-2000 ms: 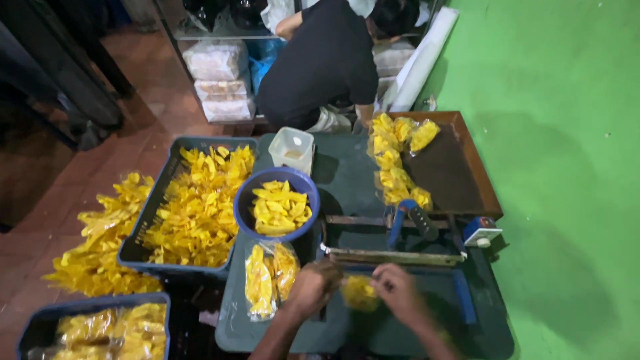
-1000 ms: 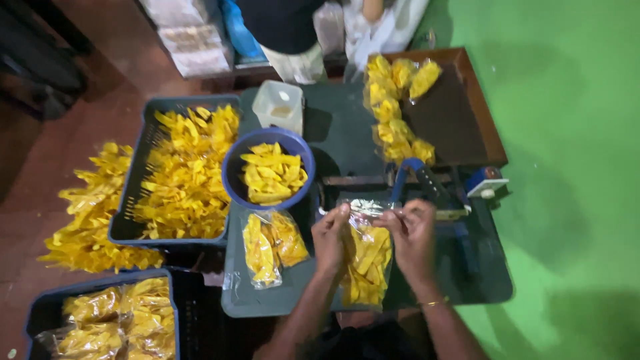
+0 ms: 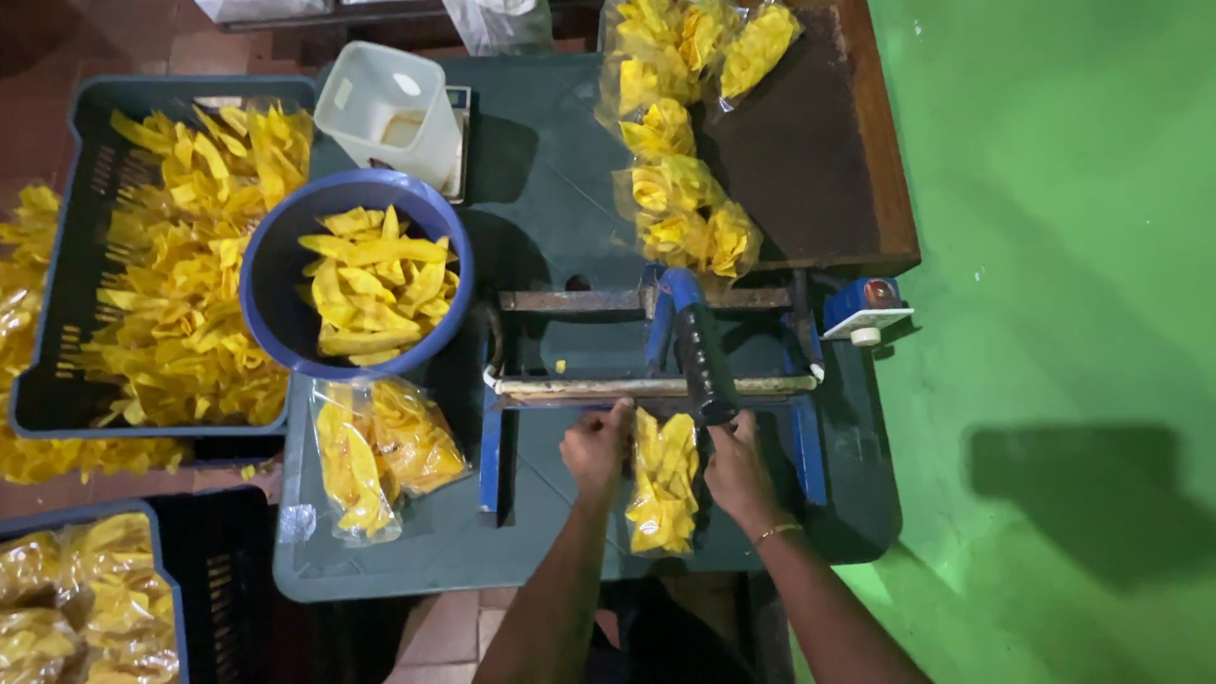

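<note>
A clear plastic bag of yellow chips (image 3: 663,484) hangs between my hands at the front bar of a blue-framed bag sealer (image 3: 570,388). My left hand (image 3: 598,448) pinches the bag's upper left edge, and my right hand (image 3: 743,467) is at its upper right, close under the sealer's black handle (image 3: 705,366). The bag's mouth is at the bar; its very edge is hidden. Two filled bags (image 3: 380,456) lie left of the sealer. Behind them stands a blue bowl of long yellow chips (image 3: 353,180).
A translucent square container (image 3: 418,123) stands on a scale (image 3: 461,142). Filled bags (image 3: 670,185) line a wooden tray (image 3: 807,152). A dark crate of loose chips (image 3: 57,285) and a crate of bags (image 3: 166,579) are at left. A small control box (image 3: 860,304) sits right of the sealer.
The bag in my hands has moved from in front of the sealer to its bar. One second ago I held its top up. The co-worker seen behind the table is now out of view.
</note>
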